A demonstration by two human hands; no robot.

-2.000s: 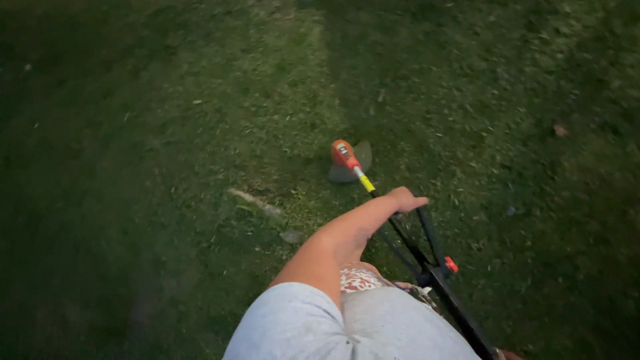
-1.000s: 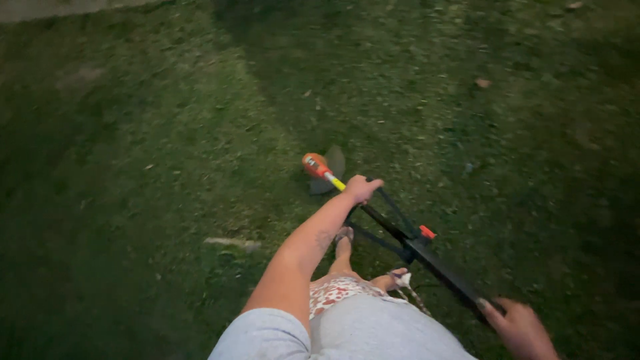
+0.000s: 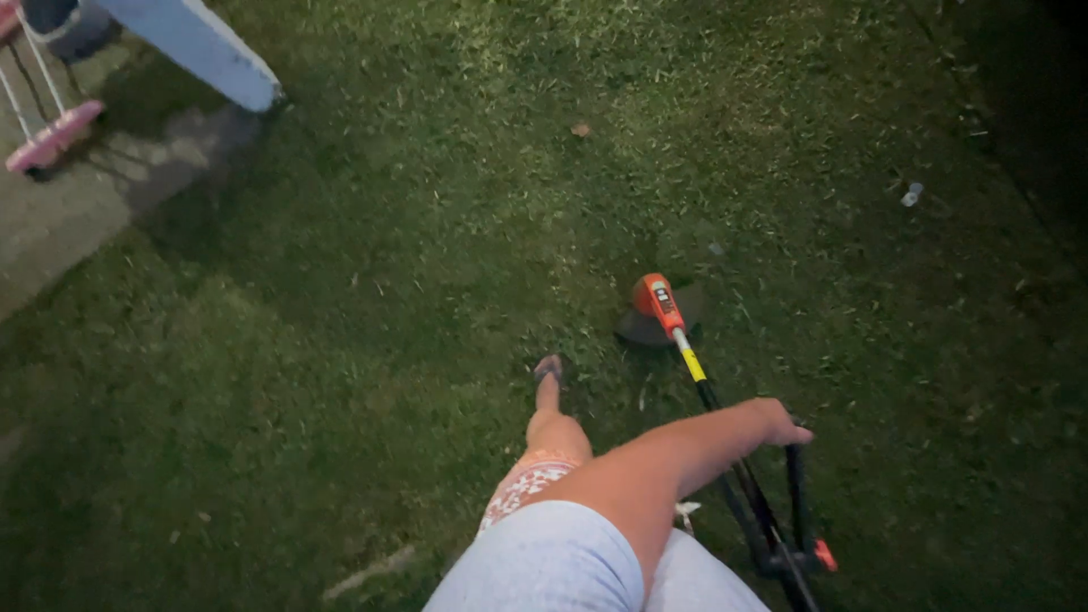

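Observation:
A string trimmer [image 3: 693, 365] with an orange head, a dark guard, a yellow band and a black shaft slants down to the lower right. Its head is over the grass, to the right of my sandalled foot [image 3: 549, 369]. My left hand [image 3: 778, 422] is closed around the top of the black loop handle [image 3: 796, 493]. A red knob [image 3: 824, 555] sits where the handle meets the shaft. The shaft's rear end runs out of the bottom of the view, and my right hand is out of sight.
A pale post or board [image 3: 217, 59] stands on the upper left grass. Beside it, a pink-and-white wheeled item [image 3: 55, 136] and a grey container [image 3: 72, 30] rest on concrete [image 3: 51, 246]. Small pale litter [image 3: 912, 195] lies on the right grass [image 3: 425, 212].
My right hand, seen on the shaft's rear a second ago, has left the view. The view has shifted, bringing in the concrete and the pink item. My left hand keeps its hold on the loop handle.

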